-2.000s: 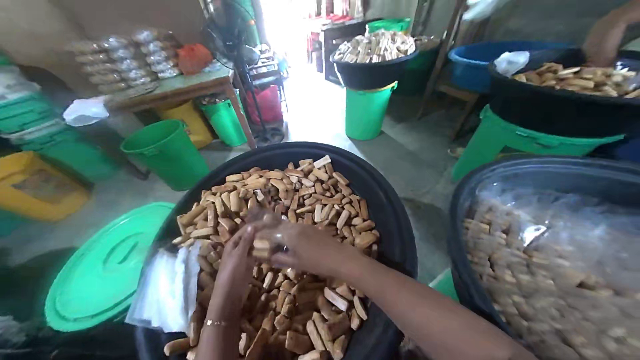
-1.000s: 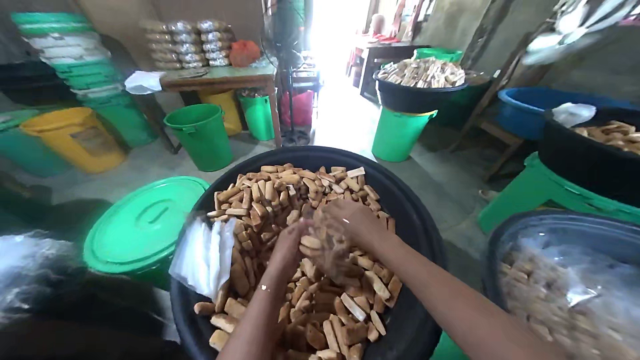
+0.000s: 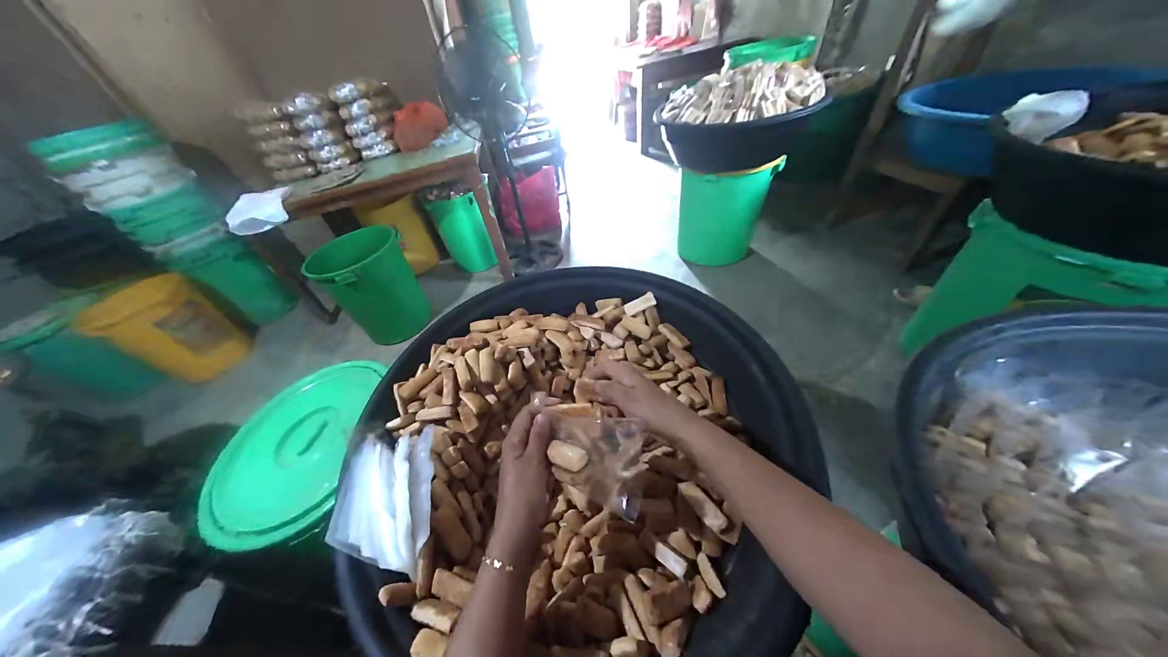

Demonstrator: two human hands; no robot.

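A wide black plastic basin (image 3: 776, 392) holds a heap of small brown biscuit sticks (image 3: 484, 365). Over the heap, my left hand (image 3: 527, 447) grips the edge of a clear plastic bag (image 3: 611, 456), which has a few biscuits in it. My right hand (image 3: 630, 392) is at the mouth of the bag with its fingers on a biscuit stick (image 3: 584, 391). A stack of flat plastic bags (image 3: 388, 502) lies on the heap at the basin's left rim.
A green lid (image 3: 283, 447) is at the left of the basin. On the right stands another dark basin (image 3: 912, 456) with bagged biscuits. Behind are a green bucket (image 3: 370, 283), a table (image 3: 401, 169) with packed bags, a standing fan (image 3: 497, 109) and a green bin (image 3: 725, 214) under a loaded basin.
The clear bag now shows plainly between my hands, with biscuits in it; it was blurred before. Both hands stay over the heap. The view has shifted somewhat.
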